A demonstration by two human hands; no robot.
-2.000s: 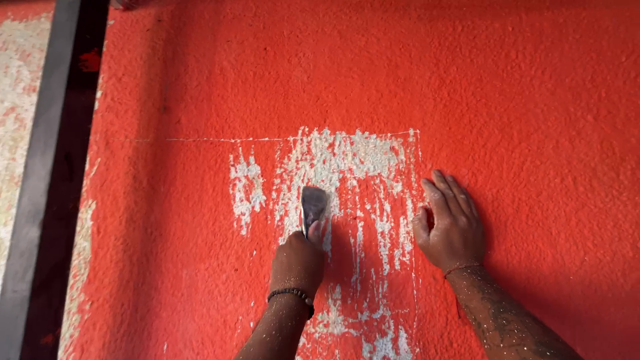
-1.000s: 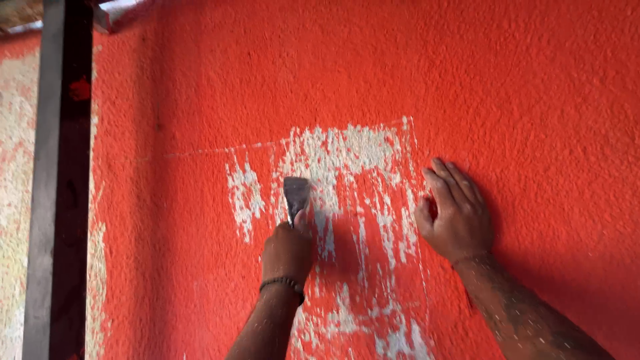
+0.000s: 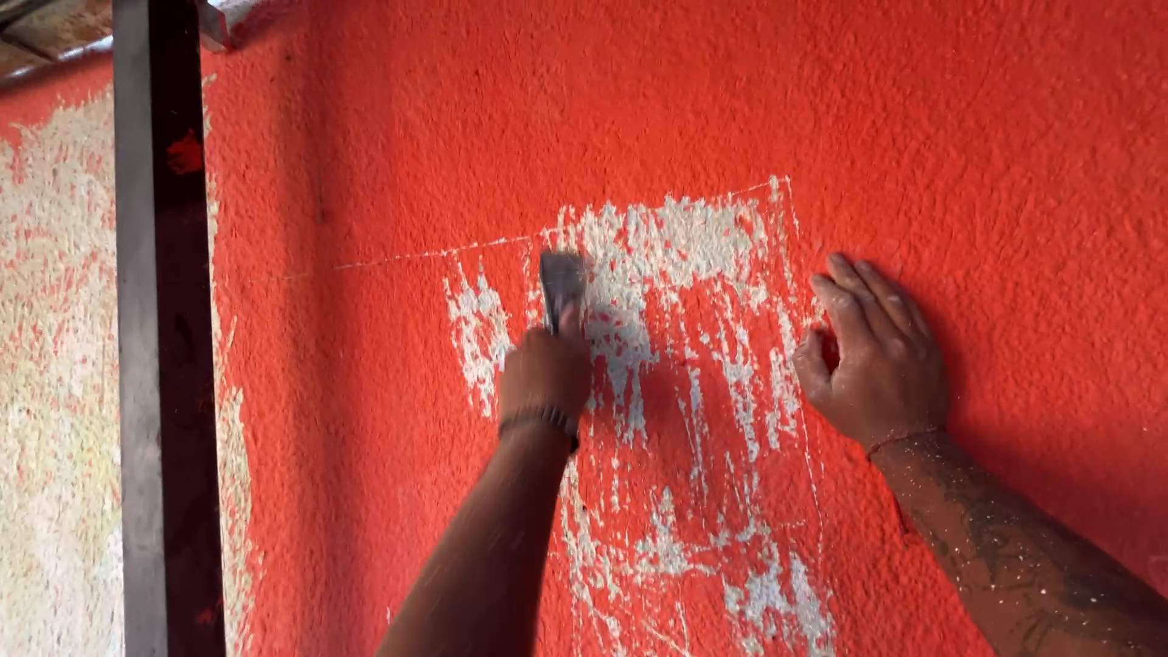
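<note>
My left hand [image 3: 545, 376] is closed around the handle of a metal paint scraper [image 3: 561, 278], whose blade lies against the red painted wall [image 3: 958, 137]. The blade is at the left edge of a scraped, whitish patch [image 3: 703, 239]; the handle is mostly hidden in the hand. To the right of the patch, my right hand [image 3: 871, 351] rests on the wall with its palm down and holds nothing. A thin scored line runs along the top and right side of the patch. Paint flecks dot the right forearm.
A dark upright metal post [image 3: 169, 365] stands at the left, from top to bottom of the view. Beyond it is a wall section [image 3: 59, 365] with much of its paint off. A small metal bracket [image 3: 213, 26] juts out near the post's top.
My left hand with the scraper has moved left along the patch, to its upper left edge. My right hand stays on the wall. The view has shifted somewhat.
</note>
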